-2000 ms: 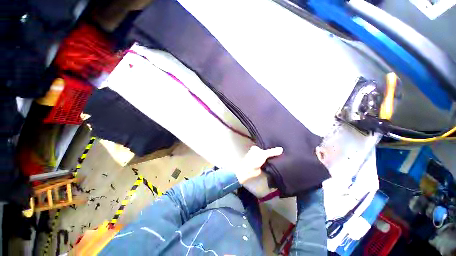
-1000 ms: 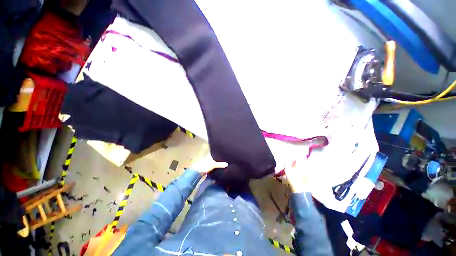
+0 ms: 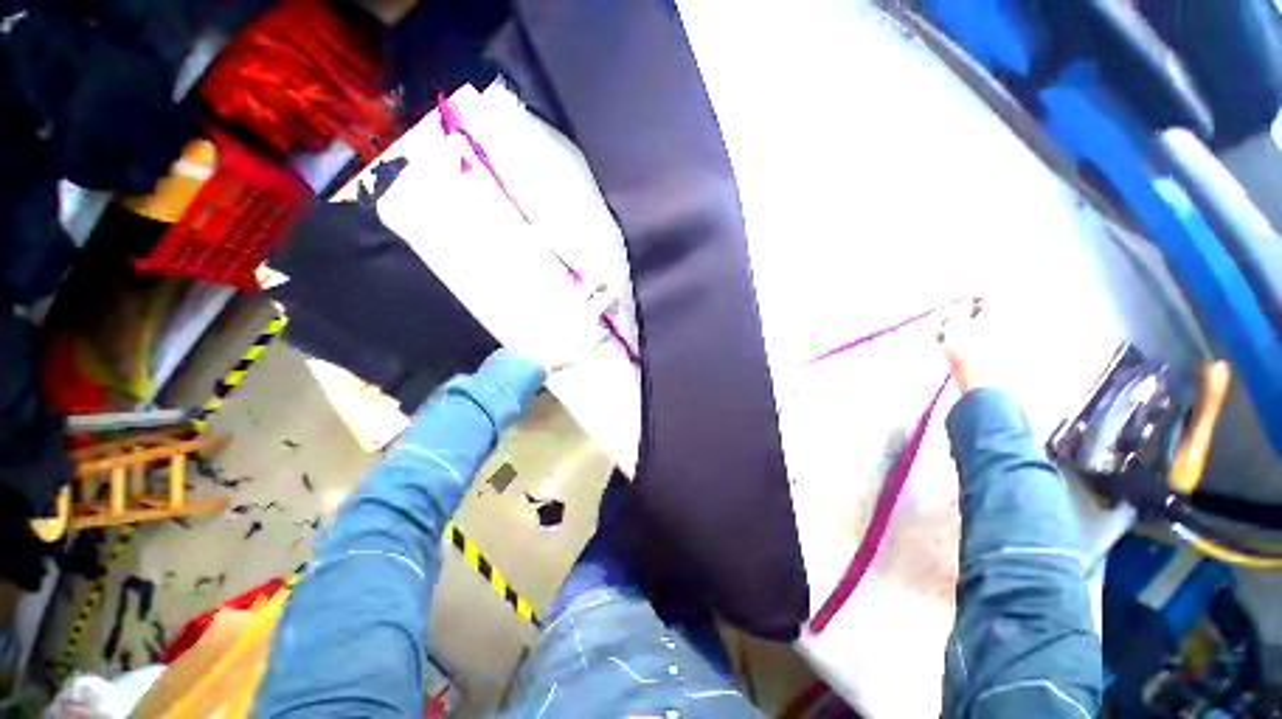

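Note:
A long stack of dark garment panels (image 3: 703, 309) lies lengthwise on the white ironing table, its near end hanging at the front edge. A magenta strip (image 3: 879, 520) passes under the stack and shows on both sides. My right hand (image 3: 962, 344) is right of the stack and pinches the strip, one part running down to the stack's near end, another leftward. My left hand (image 3: 579, 326) is left of the stack at the strip's other part. It is washed out against the white, so its grip is unclear.
A steam iron (image 3: 1132, 421) with an orange-tan handle stands at the right. A blue arm (image 3: 1195, 239) crosses the upper right. Dark cloth (image 3: 373, 295) lies at the table's left edge. Red crate (image 3: 225, 218) and wooden rack (image 3: 134, 478) are at the left.
Both hands have left the stack's near end. The left hand has reached up and left; the right has moved up and right, drawing the magenta strip out. The view has shifted.

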